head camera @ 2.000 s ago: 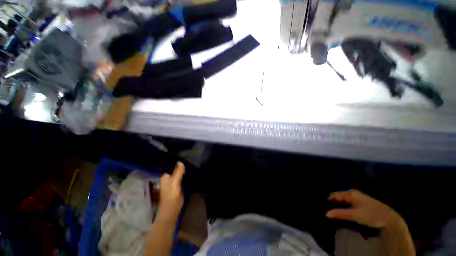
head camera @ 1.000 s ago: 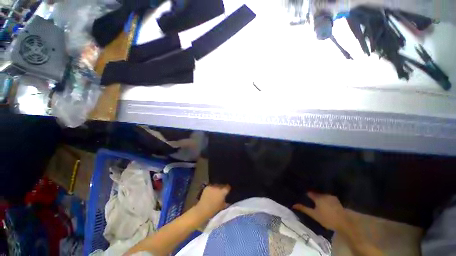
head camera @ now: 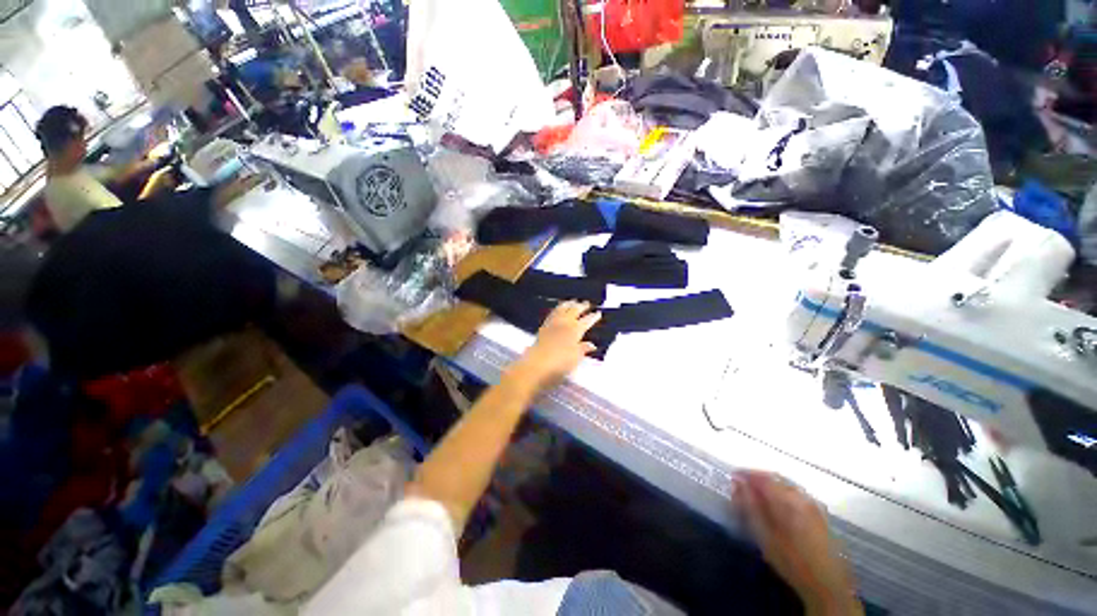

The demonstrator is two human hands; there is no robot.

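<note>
Black flat fabric strips (head camera: 668, 311) lie on the white table left of the sewing machine head. My left hand (head camera: 563, 342) reaches over the table and rests on the near strips, fingers spread; whether it grips one cannot be told. My right hand (head camera: 780, 520) is blurred at the table's front edge, with no cloth seen in it. The white sewing machine (head camera: 950, 383) with "JACK" lettering stands at the right. Thicker dark bundles (head camera: 638, 262), one with some blue, lie behind the strips.
Thin dark strips and long greenish snips (head camera: 1013, 496) lie under the machine arm. A grey vented unit (head camera: 383, 190) and plastic bags are at left. A blue basket (head camera: 259, 475) of cloth stands below. A large plastic bag (head camera: 866, 138) is behind. A person (head camera: 90, 169) sits far left.
The view has swung up and left. My left hand has moved from my lap onto the black strips. My right hand has come from my lap to the table edge.
</note>
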